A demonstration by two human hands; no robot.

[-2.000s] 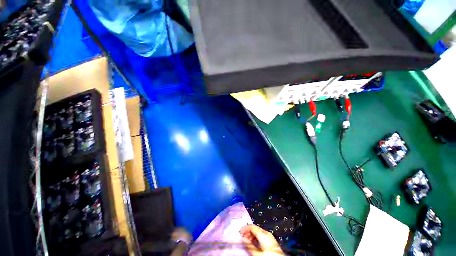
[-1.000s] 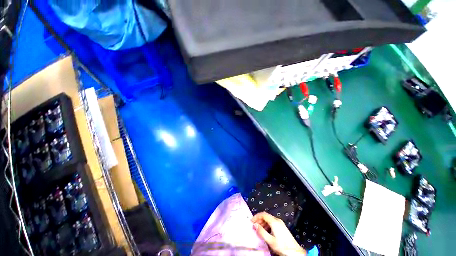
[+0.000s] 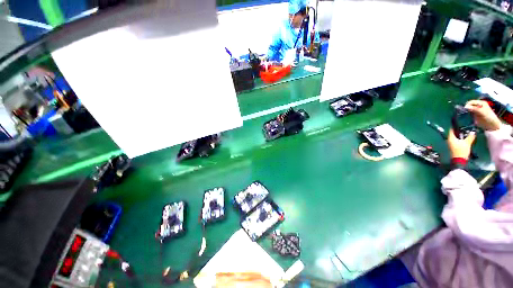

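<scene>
A blurred, skin-coloured shape that looks like my right hand [image 3: 242, 279] is at the bottom edge, over the white paper sheet [image 3: 239, 256]. It is cut off, and its fingers and anything in it cannot be made out. My left hand is out of the picture. Beyond the paper, two circuit board assemblies [image 3: 262, 219] lie side by side, touching. Two more boards [image 3: 213, 205] [image 3: 172, 219] lie apart to their left. A small dark dotted piece, perhaps a keypad [image 3: 286, 243], lies beside the paper.
A power supply [image 3: 79, 259] with red digits and a blue bin [image 3: 116, 219] stand left, beside a dark foam tray [image 3: 53, 225]. Open black housings [image 3: 284, 124] line the rear under hanging white sheets [image 3: 152, 79]. Right, another person [image 3: 478, 208] holds a dark unit; a tape roll [image 3: 363, 152] lies nearby.
The view has swung from the floor and left-hand rack to the bench and its rear. My right hand, earlier over the lap, now appears blurred at the bottom edge over the paper.
</scene>
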